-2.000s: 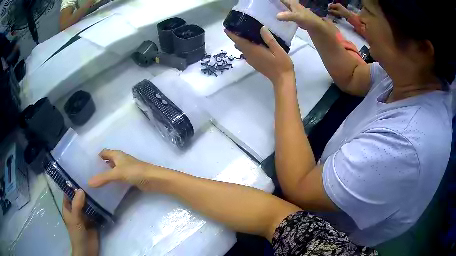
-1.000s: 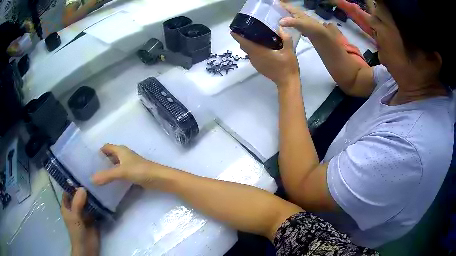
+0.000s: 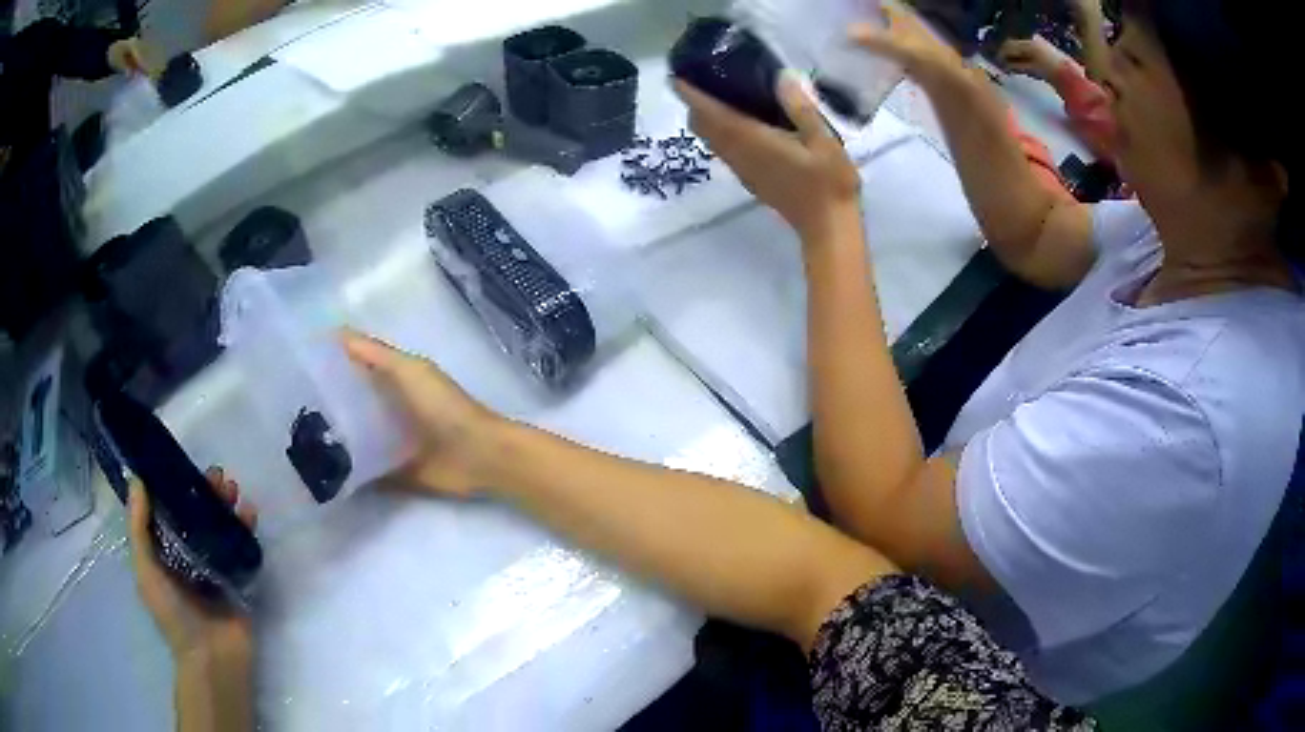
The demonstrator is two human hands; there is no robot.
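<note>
My left hand (image 3: 193, 586), at the lower left, holds a long oval black base housing (image 3: 169, 479) from below, tilted. My right hand (image 3: 422, 415) grips a frosted translucent cover (image 3: 308, 365) by its right side. The cover and the base are apart, with a gap between them. A small black part, perhaps a fan, shows at the cover's open lower end (image 3: 318, 455). The fingers of my right hand are partly hidden behind the cover.
A film-wrapped black ribbed unit (image 3: 511, 286) lies on the white foam. Black cups (image 3: 594, 107) and small black fittings (image 3: 666, 165) stand and lie behind it. More cups (image 3: 158, 293) are at back left. A neighbouring worker (image 3: 1116, 429) at right holds a similar cover and base.
My right hand has lifted the translucent cover up and away from the black base, exposing the small black part. The neighbour's cover and base have also come apart.
</note>
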